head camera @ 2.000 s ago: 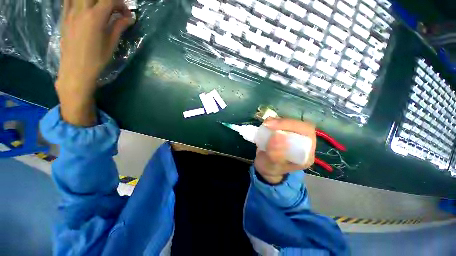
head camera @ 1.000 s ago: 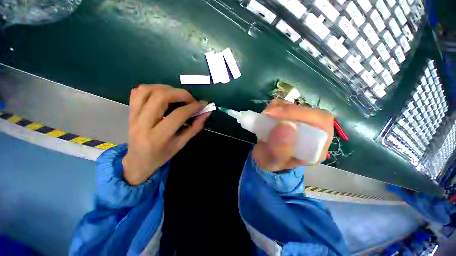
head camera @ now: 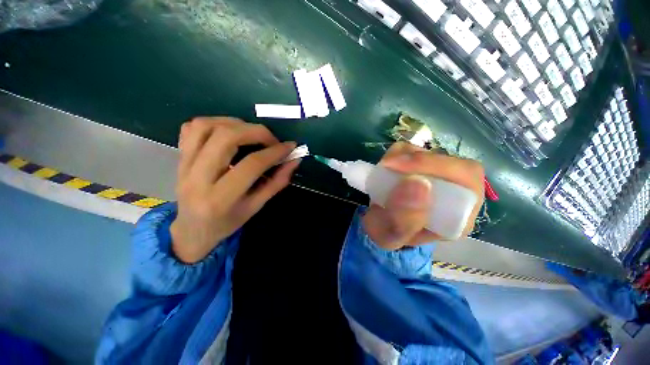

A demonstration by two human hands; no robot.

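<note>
My left hand (head camera: 224, 182) pinches a small white plastic part (head camera: 299, 152) between thumb and fingers; most of the part is hidden by the fingers. My right hand (head camera: 420, 192) is closed around a white translucent glue bottle (head camera: 456, 210), held on its side. Its thin greenish tip points left at the end of the white part, very close to it; whether they touch I cannot tell. Several loose white strips (head camera: 311, 93) lie on the green mat beyond my hands.
Clear trays with rows of white parts (head camera: 492, 64) stand at the upper right, with another tray (head camera: 599, 178) farther right. Red pliers handles (head camera: 490, 189) show behind my right hand, near a yellowish-white block (head camera: 413, 130) and thin strands. A crumpled clear bag (head camera: 43, 13) lies upper left.
My left hand has come from the clear bag to the bottle tip and now holds a white part. Since one second ago, the bottle has moved slightly right, away from the part.
</note>
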